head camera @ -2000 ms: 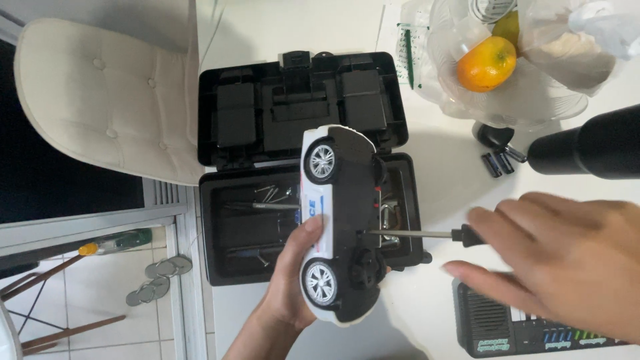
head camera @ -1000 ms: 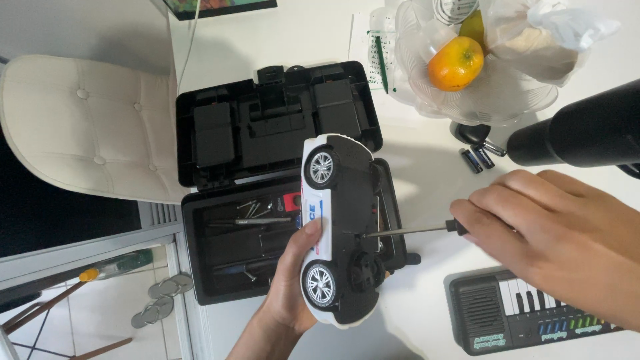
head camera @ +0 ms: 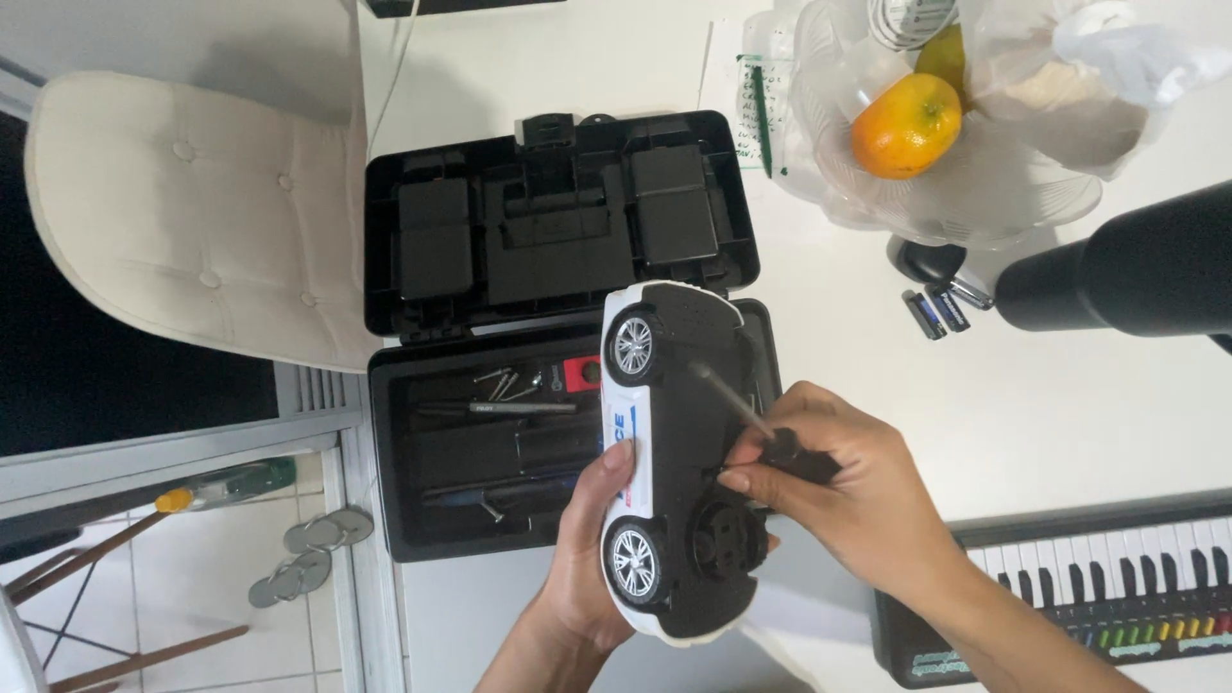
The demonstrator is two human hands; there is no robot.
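A white toy police car is held on its side, its black underside turned toward my right hand. My left hand grips it from below, with the thumb on the lettered side. My right hand holds a screwdriver by its dark handle, the shaft slanting up and left over the underside. The thumb and index finger of that hand meet at the underside near the lower wheels; whether they pinch something small cannot be told. Behind the car lies an open black plastic toolbox with screws and a pen inside.
To the right are batteries, a black bottle and a clear bowl with an orange fruit. A toy keyboard lies at the lower right. A padded chair stands left of the white table.
The screwdriver tip has come away from the underside and the shaft now slants upward. My right hand has moved left, its fingertips now at the car's underside. The left hand keeps its hold.
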